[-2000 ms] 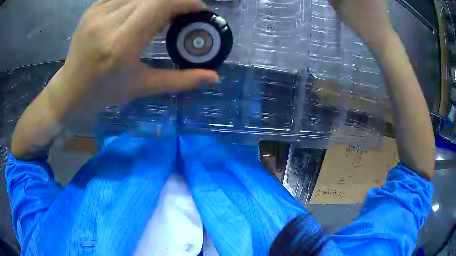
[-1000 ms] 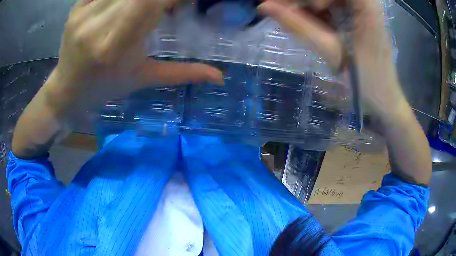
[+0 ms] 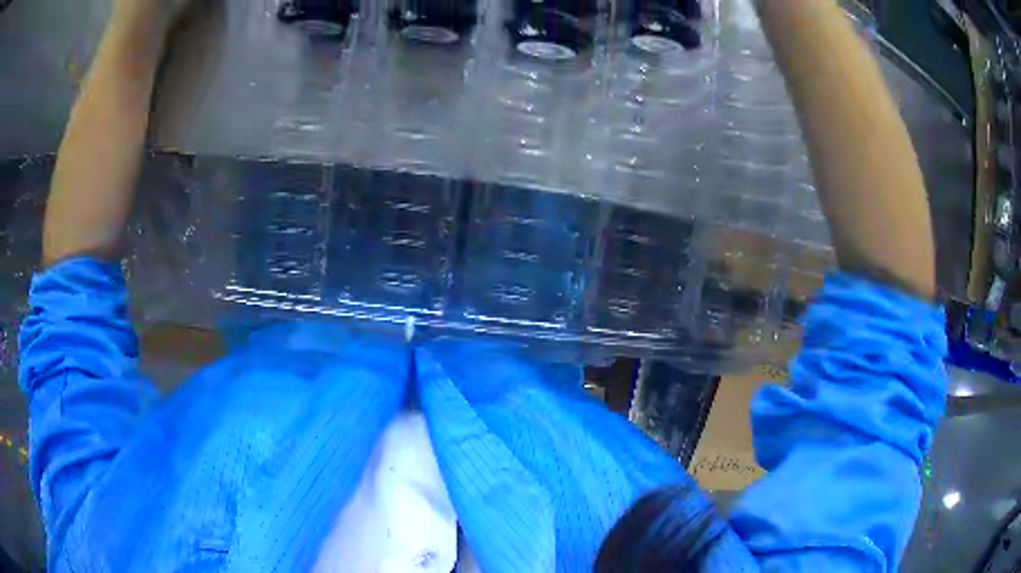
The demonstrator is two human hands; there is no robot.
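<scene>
A large clear blister tray (image 3: 515,263) lies in front of me and overhangs the bench's near edge. Several round black units (image 3: 549,28) stand in a row in its pockets at the top of the picture. The ribbed pockets nearer to me hold no units. Both my hands are cut off by the top edge; only my forearms and wrists show, the left one at the far left and the right one at the upper right. What my hands hold is hidden. No tweezers are seen.
A brown cardboard piece with handwriting (image 3: 733,431) lies low at the right, beside a dark flat object (image 3: 672,409). A blue item (image 3: 983,360) is at the far right edge. The grey metal bench (image 3: 56,67) shows at the upper left.
Both hands have moved up and out of the picture, and the black unit between them is no longer seen there. The row of units in the tray has come into view as the tray shifted nearer.
</scene>
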